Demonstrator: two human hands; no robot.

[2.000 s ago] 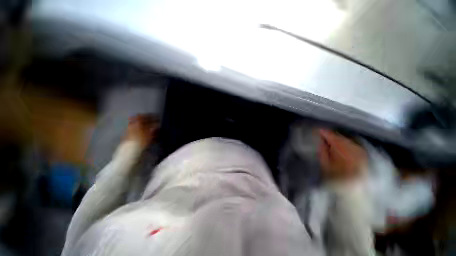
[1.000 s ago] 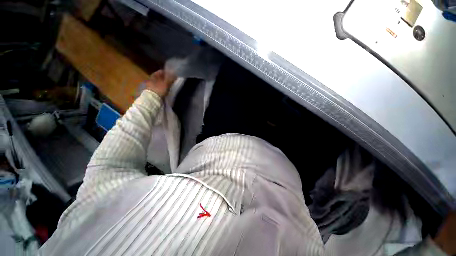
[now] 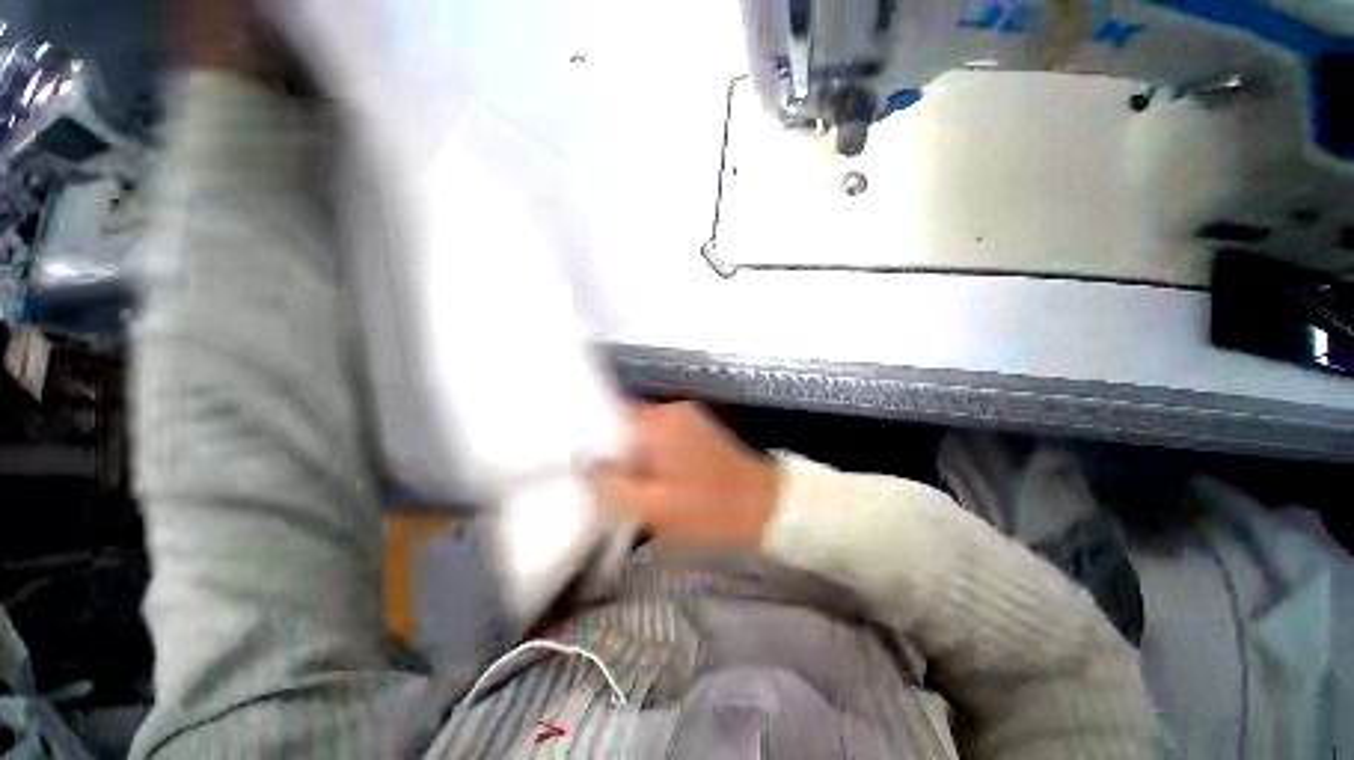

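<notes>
A white fabric piece, with a grey layer along its left side, hangs blurred over the table's front edge, left of centre. My right hand pinches its lower right edge just below the table edge. My left arm reaches up the left side of the view. My left hand is blurred and partly cut off by the top edge, beside the upper end of the cloth; its grip cannot be made out. The sewing machine's presser foot and needle area is at the top centre, with no cloth under it.
The white table has a grey ruler-marked front edge. A black glossy box or phone lies at its right. Grey and pale cloth is heaped at lower right. Clear plastic-like clutter is at far left.
The view has swung up to the machine. The cloth my left hand held below the table is now raised beside the table edge, and my right hand has come across and taken hold of it.
</notes>
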